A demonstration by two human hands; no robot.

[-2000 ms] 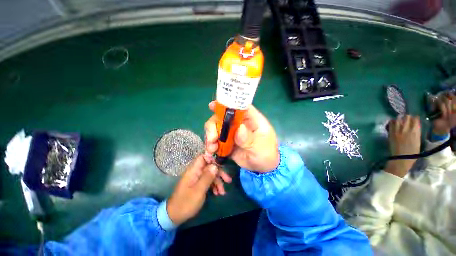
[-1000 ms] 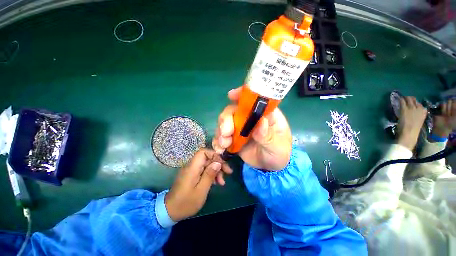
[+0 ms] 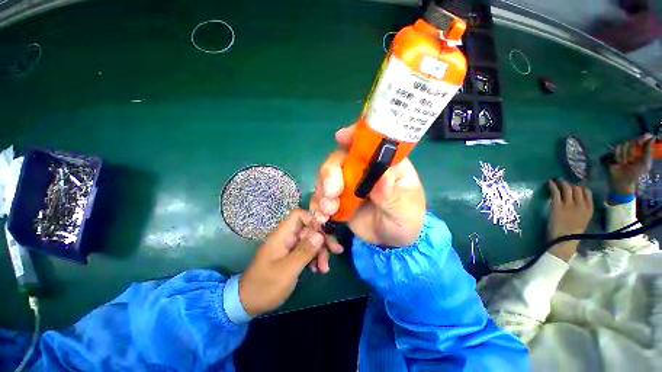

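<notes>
An orange electric screwdriver (image 3: 403,109) with a white label and black lever leans up to the right. My right hand (image 3: 388,196) is closed around its lower body. Its dark tip meets the fingertips of my left hand (image 3: 283,261), which pinch a small dark unit (image 3: 331,228) mostly hidden between the fingers. A round dish of tiny silver screws (image 3: 260,201) lies just behind my left hand.
A blue bin (image 3: 87,211) of metal strips stands left, beside white tissue (image 3: 9,178). A black compartment tray (image 3: 472,131), scattered pale pins (image 3: 498,196) and a binder clip (image 3: 475,251) are right. A neighbour's hands (image 3: 570,216) and a black cord (image 3: 544,252) show at far right.
Over two seconds the screwdriver has tilted from near upright to leaning right. Both my hands stay together at its tip. The neighbour's near hand moved to the dish and then back from it.
</notes>
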